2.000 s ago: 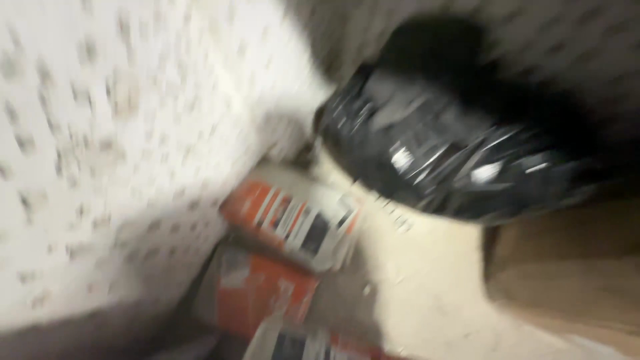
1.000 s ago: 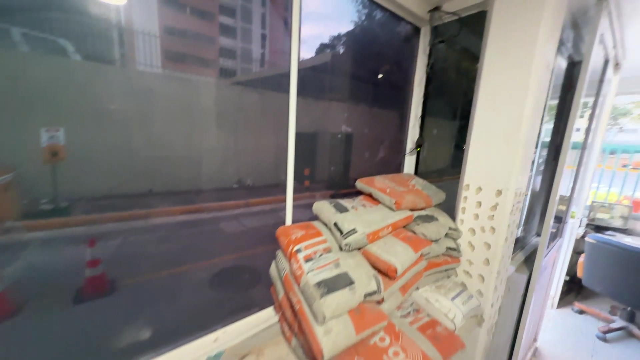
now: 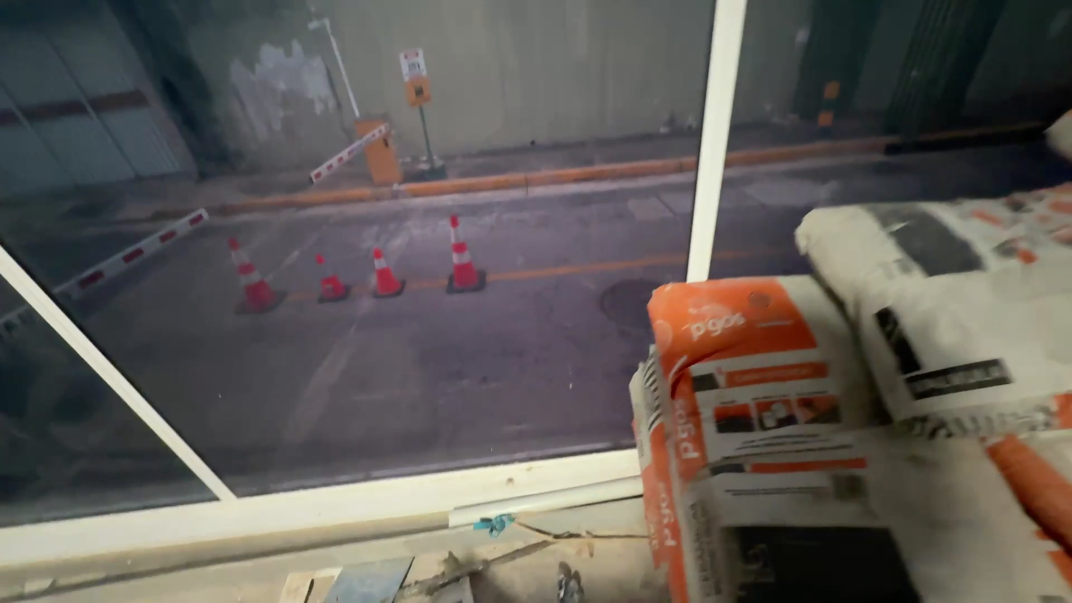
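Observation:
Neither of my hands shows in the head view. Nearest to me on the right is a stack of bags, printed in orange and white and bearing writing. An upright-looking bag [image 3: 779, 452] with an orange top corner forms the stack's left side. Another dusty white bag [image 3: 946, 310] lies against it, farther right. The left edge of the stack meets the window ledge. A white pipe [image 3: 544, 502] lies along the foot of the window frame, with a teal scrap [image 3: 494, 525] beside its end.
A large window with a white frame [image 3: 716, 142] spans the view. Loose flat pieces [image 3: 368, 580] and debris lie on the floor below it. Through the glass stand several red and white traffic cones [image 3: 462, 260], a barrier arm [image 3: 138, 251] and a signpost [image 3: 423, 126].
The view has swung left and closer to the window and the bags. The black plastic bag seen two seconds ago and the doorway with a chair seen one second ago are out of view.

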